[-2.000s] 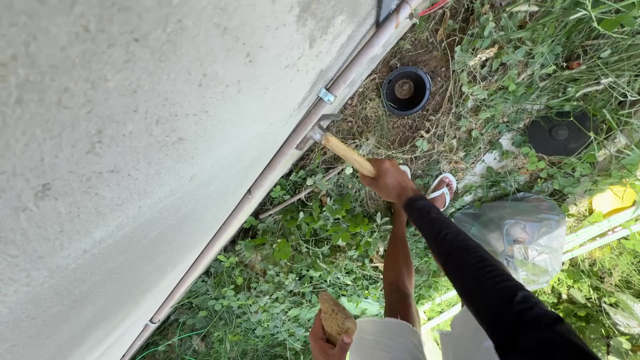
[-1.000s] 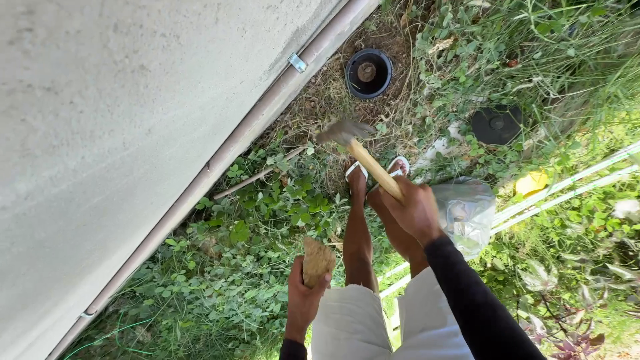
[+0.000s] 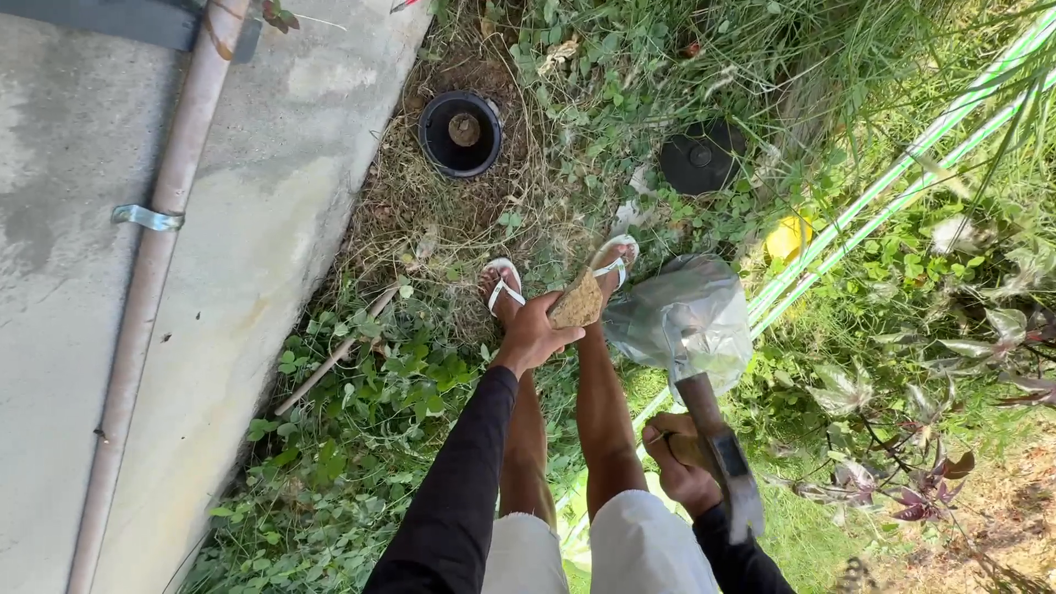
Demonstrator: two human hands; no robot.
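My left hand [image 3: 535,334] grips a rough brown stone or broken brick piece [image 3: 580,302], held out above my legs. At the lower right, my right hand [image 3: 681,464] is closed round the handle of a hammer; its metal head [image 3: 723,454] points toward the camera's side, with a claw-like end at the bottom. The handle is mostly hidden behind the head and the fingers. Beyond my feet, a round black plastic pipe or pot [image 3: 460,134] is set in the soil, with a brown round thing inside. A clear plastic bag [image 3: 689,318] lies right of my legs.
A concrete wall [image 3: 247,214] stands at left, with a pipe [image 3: 148,289] clamped to it. A black round lid [image 3: 701,157], a yellow object [image 3: 788,238], a stick [image 3: 338,355] and pale green-white rails or hoses [image 3: 874,206] lie among weeds and grass.
The hammer has gone from beside the wall pipe to low at my right side. My left hand has moved forward with the stone. The view has shifted.
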